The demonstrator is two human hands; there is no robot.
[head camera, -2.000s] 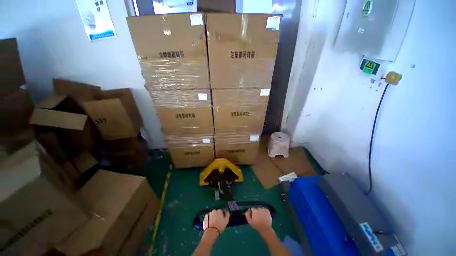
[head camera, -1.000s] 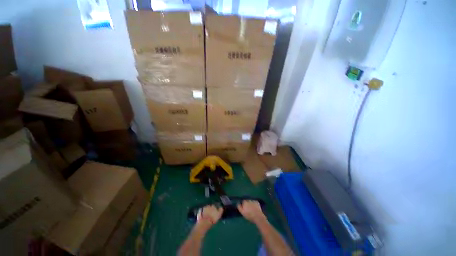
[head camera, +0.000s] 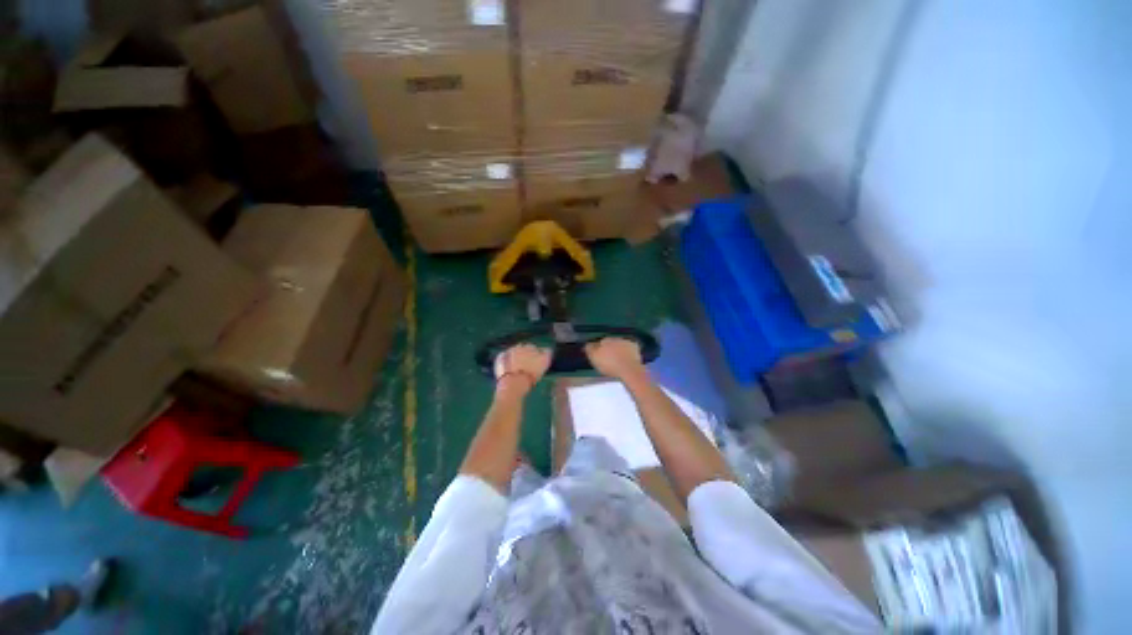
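Observation:
A pallet truck with a yellow fork base (head camera: 541,253) stands in front of a wrapped stack of large cartons (head camera: 453,106). Its black loop handle (head camera: 567,334) points toward me. My left hand (head camera: 523,362) is closed on the left part of the loop and my right hand (head camera: 615,356) on the right part. The stack has shiny film, dark print and white labels; its top is cut off by the picture's upper edge. The forks under the stack are hidden.
Large loose cartons (head camera: 304,298) and a red stool (head camera: 199,474) stand at left. A blue and grey machine (head camera: 757,298) stands by the right wall. A pale stool (head camera: 672,149) is beside the stack. An open carton of printed packets (head camera: 962,577) is lower right. Someone's foot (head camera: 93,583) shows lower left.
The view has tilted down and back, so the stack and truck sit higher in the picture. The red stool, my body and the lower right cartons have come into view. Both hands still hold the handle.

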